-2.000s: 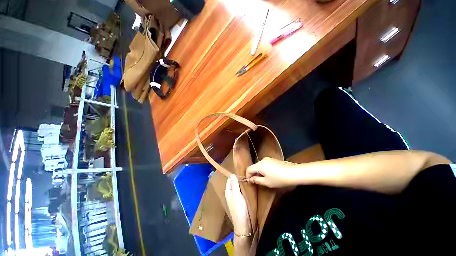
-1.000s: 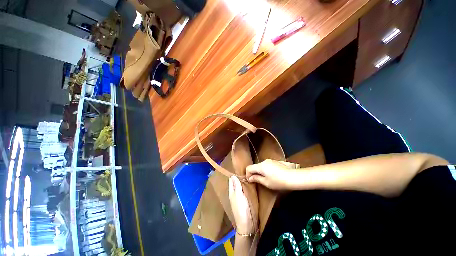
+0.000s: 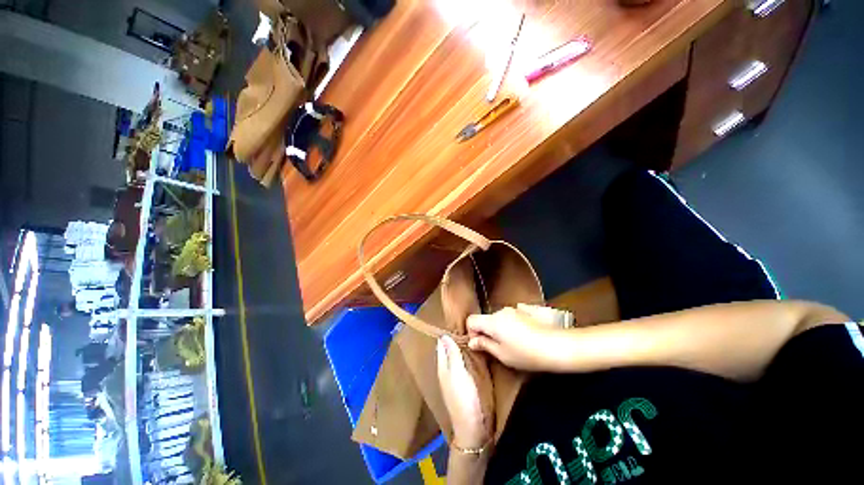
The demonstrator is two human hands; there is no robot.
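A tan-brown handbag (image 3: 507,275) lies on my lap, its thin handle loop (image 3: 371,270) standing up from the opening. My right hand (image 3: 512,339) has its fingers pinched on the bag at the handle's base. My left hand (image 3: 464,398) holds the bag's edge just beside it, with its fingertips near the right fingertips. Whether there is a needle or thread between the fingertips is too small to tell. A pale tag-like piece (image 3: 551,315) shows behind my right hand.
The wood-grain desk (image 3: 379,161) bears yellow-orange snips (image 3: 488,120), a pink tool (image 3: 559,60), a slim pale stick (image 3: 507,59), a black strap-like item (image 3: 315,142) and brown bags (image 3: 268,99). A blue crate (image 3: 352,355) holding a brown bag (image 3: 390,407) stands beside the desk. Racks (image 3: 137,313) stand beyond.
Both hands stay at the same spot on the bag, with only slight finger shifts. The handle loop leans a little further left. More of the pale piece behind my right hand shows.
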